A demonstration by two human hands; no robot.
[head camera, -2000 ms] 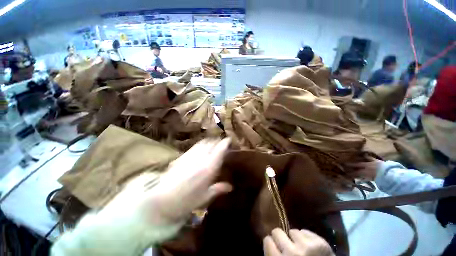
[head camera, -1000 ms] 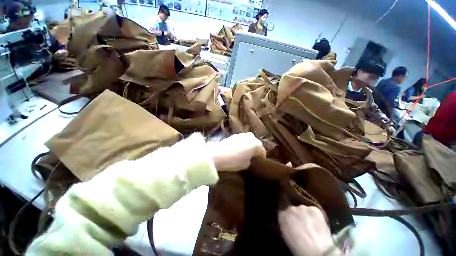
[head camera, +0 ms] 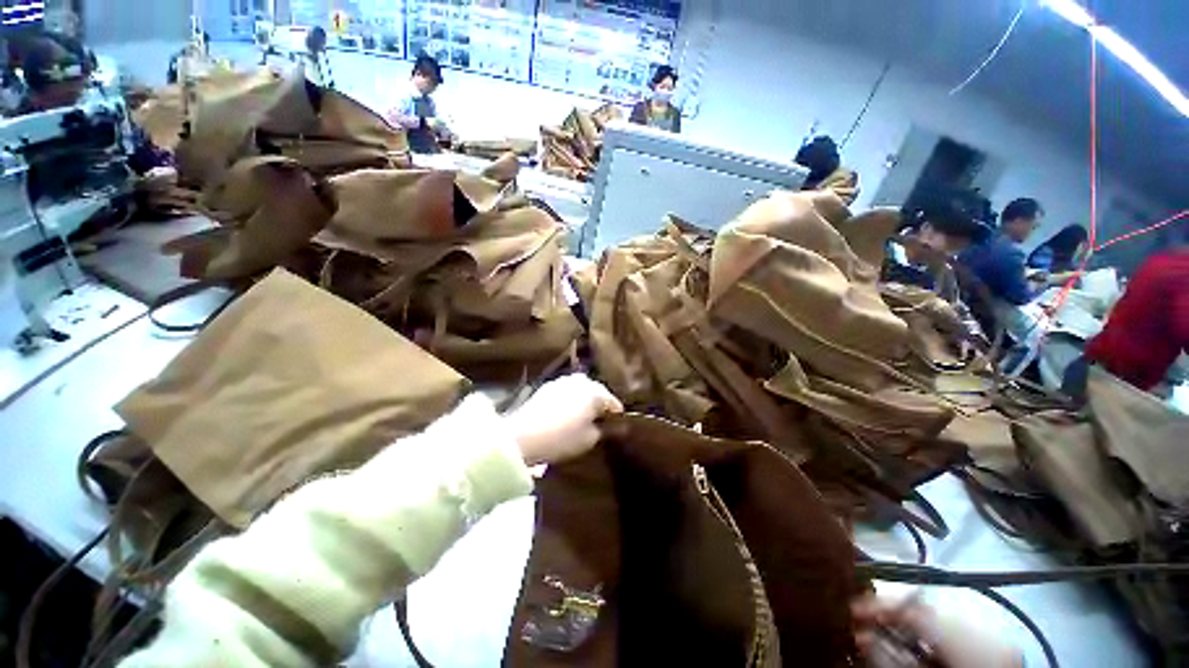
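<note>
A brown bag body [head camera: 808, 535] is held open in front of me, its dark inside facing me. My left hand [head camera: 567, 415] grips its top edge at the left. My right hand [head camera: 932, 633] is low at the bag's right side, blurred; whether it holds anything is unclear. A gold-toothed zipper [head camera: 737, 542] runs down inside the bag, with a pale metal end at its top. A shiny clear plastic piece [head camera: 563, 613] with gold-coloured bits lies on the inner left panel.
A flat tan bag [head camera: 287, 392] lies at the left on the white table [head camera: 463, 581]. Large brown bag heaps [head camera: 808, 287] stand behind. A brown strap [head camera: 1017, 572] runs off to the right. Several people sit or stand further back; a sewing machine is at far left.
My left hand has moved slightly left and down, still on the bag's edge. My right hand has come out of the bag's inside to its right side. The bag has opened wider, showing the zipper.
</note>
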